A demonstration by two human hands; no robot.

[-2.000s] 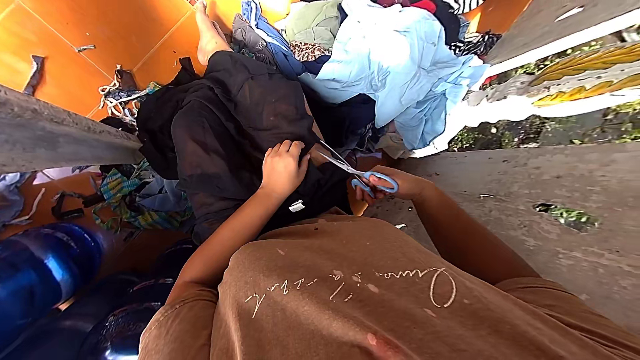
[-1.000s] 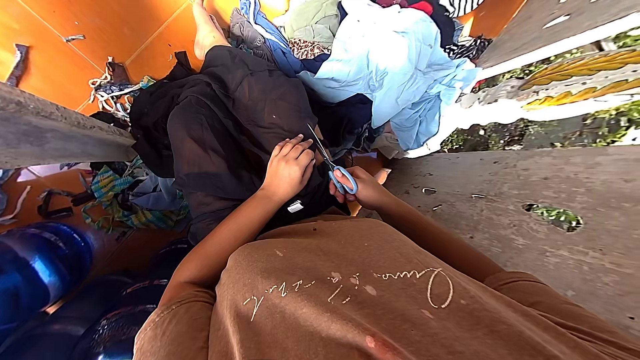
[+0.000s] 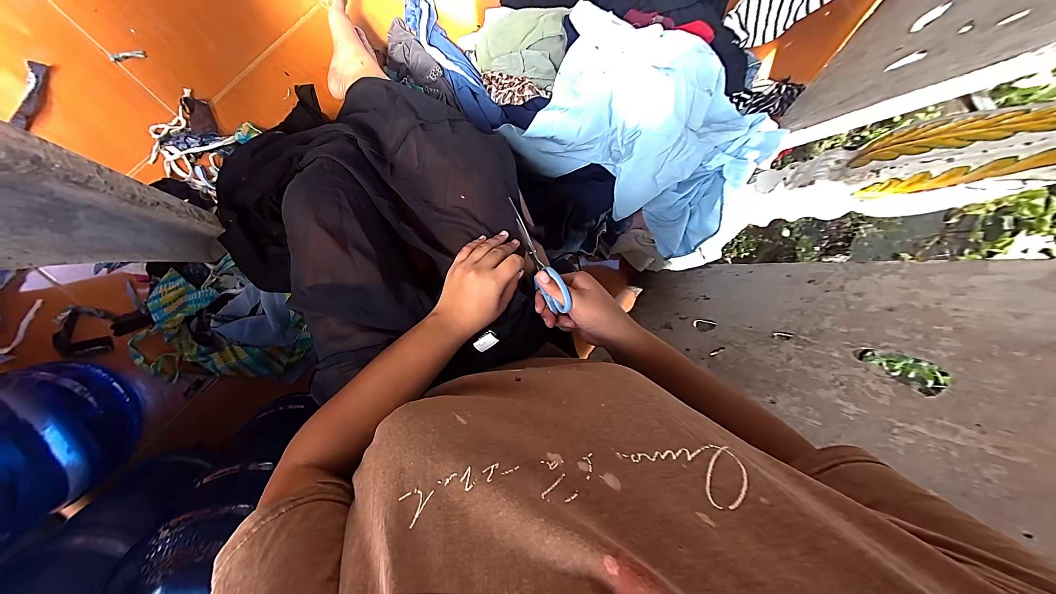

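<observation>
Dark, thin fabric (image 3: 396, 190) is spread over my lap and legs, with a small white tag (image 3: 486, 341) near my waist. My left hand (image 3: 481, 282) lies on this fabric, fingers bent; whether it pinches the cloth is unclear. Close to its right, my right hand (image 3: 582, 305) grips scissors with light blue handles (image 3: 554, 290). Their blades (image 3: 523, 228) point up and to the left, look nearly closed, and lie along the right edge of the dark fabric, just beside my left fingertips.
Light blue cloth (image 3: 635, 107) and other garments are piled beyond my legs. Fabric scraps (image 3: 239, 322) and cord-like strips (image 3: 194, 153) lie on the orange tiles at left. Large blue plastic bottles (image 3: 74, 429) stand lower left. A grey slab (image 3: 825, 346) with a hole runs along the right.
Two seconds ago the scissors were spread open and pointed more to the left; now the blades are nearly together and point further up. My right hand has moved left, closer to my left hand.
</observation>
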